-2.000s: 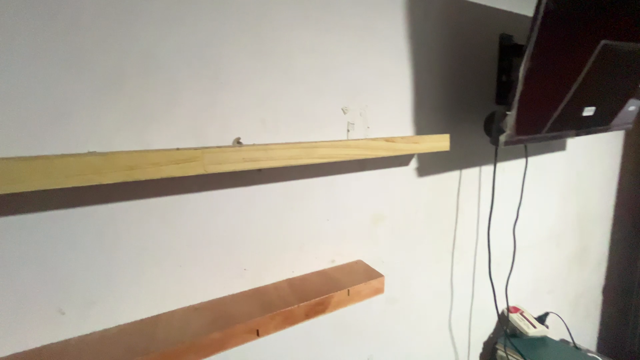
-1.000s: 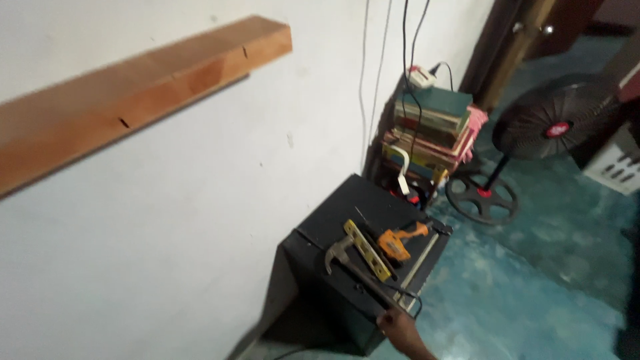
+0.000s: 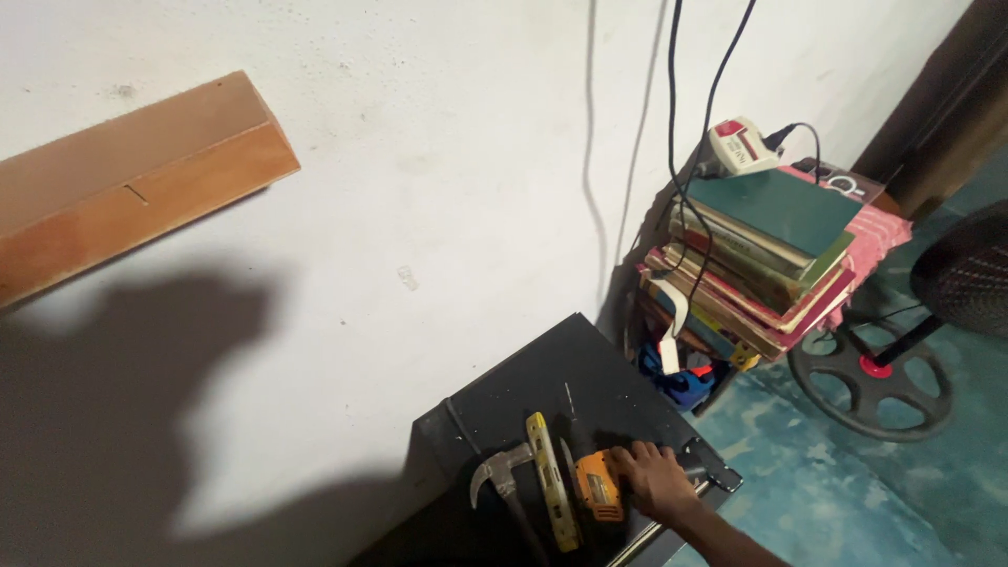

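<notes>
My right hand reaches in from the lower right, its fingers closed around the grip of an orange cordless drill. The drill lies on its side on a black cabinet top, with a thin bit pointing toward the wall. Just left of the drill is a yellow spirit level. Beyond the level lies a claw hammer, its head toward the wall and its handle running down out of view. My left hand is not in view.
A wooden shelf board juts from the white wall at the left. Stacked books beside the cabinet carry a white power device. Black cables hang above them. A fan base stands on the floor at the right.
My right hand has moved from the end of the hammer handle to the drill grip. The view has swung down from the upper wall to the cabinet.
</notes>
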